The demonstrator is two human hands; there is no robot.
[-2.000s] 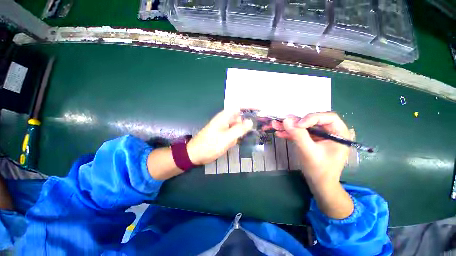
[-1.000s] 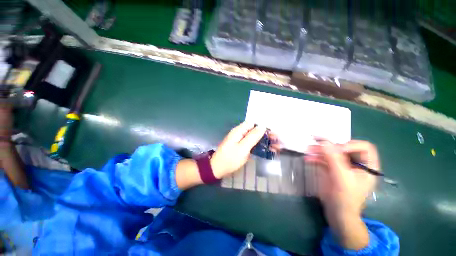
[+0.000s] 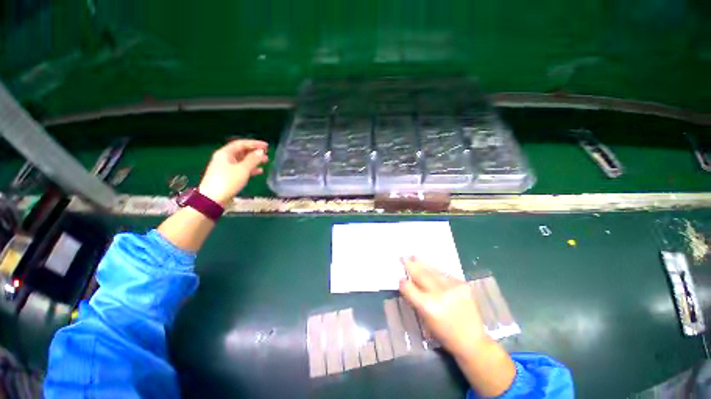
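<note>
My left hand [image 3: 232,173] is raised at the left end of the clear tray, over the green belt. Its fingers are curled with a small gap to the thumb, and no module shows in it. My right hand [image 3: 448,305] lies over the grey-beige adhesive strips [image 3: 333,343], its fingertips on the lower part of the white sheet [image 3: 374,253]. No tool shows clearly in it; what lies under its fingers is hidden. The strips stand in a row, some shorter, with a gap between two groups.
The clear compartment tray [image 3: 351,183] holds dark modules beyond the pale bench edge [image 3: 546,204]. A brown block [image 3: 412,202] is on that edge. Long modules lie on the belt [image 3: 600,153] and on the bench at right [image 3: 683,294]. A black device with a white label [image 3: 62,254] is at left.
My left hand has moved from above the strips up and left to the belt; the module no longer shows in it. My right hand has moved left and down. The view has tilted up.
</note>
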